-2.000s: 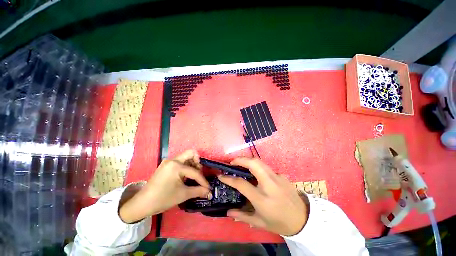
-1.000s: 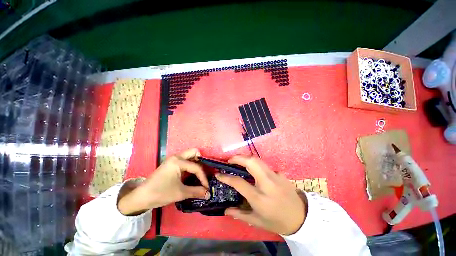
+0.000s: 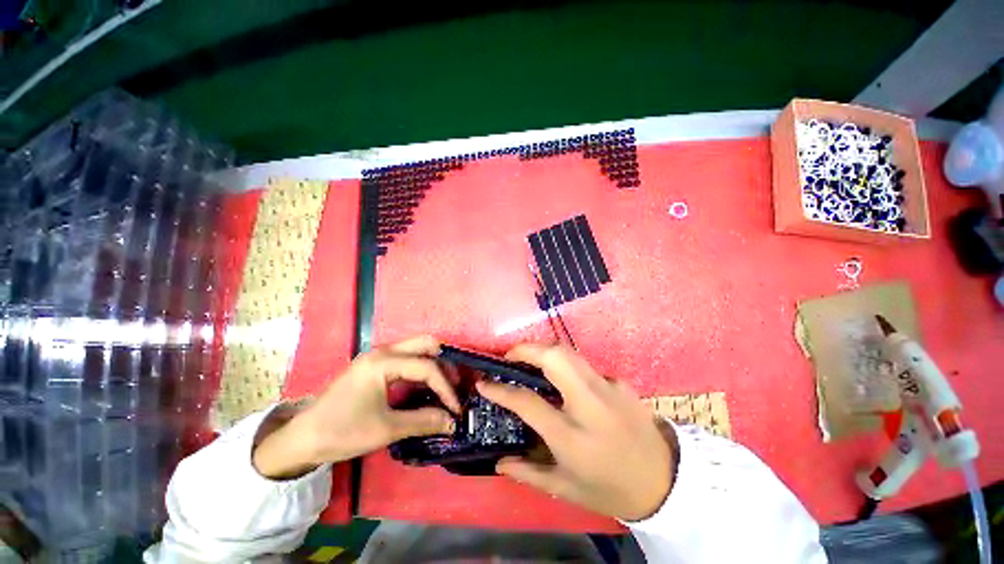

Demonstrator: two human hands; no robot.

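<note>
An opened black device body (image 3: 498,427) with circuit detail inside lies in both hands near the mat's front edge. A black cover (image 3: 501,370) stands tilted along its far side. My right hand (image 3: 595,435) grips the body and cover from the right, fingers over the top. My left hand (image 3: 369,410) is at the left end, thumb and fingertips inside the housing; whether they pinch a small part is hidden. Dark tweezers (image 3: 559,324) lie just beyond, by a sheet of black adhesive strips (image 3: 569,260).
Small black pads (image 3: 399,203) line the mat's far edge. A parts box (image 3: 784,182) with rings, a hot glue gun (image 3: 925,386) on brown cardboard (image 3: 842,320) are right. Tan adhesive sheets (image 3: 270,281) and blister trays (image 3: 105,320) are left. A dark strip crosses the mat.
Both hands keep hold of the device in nearly the same place. My left fingertips have shifted slightly inside the housing. The view has moved a little.
</note>
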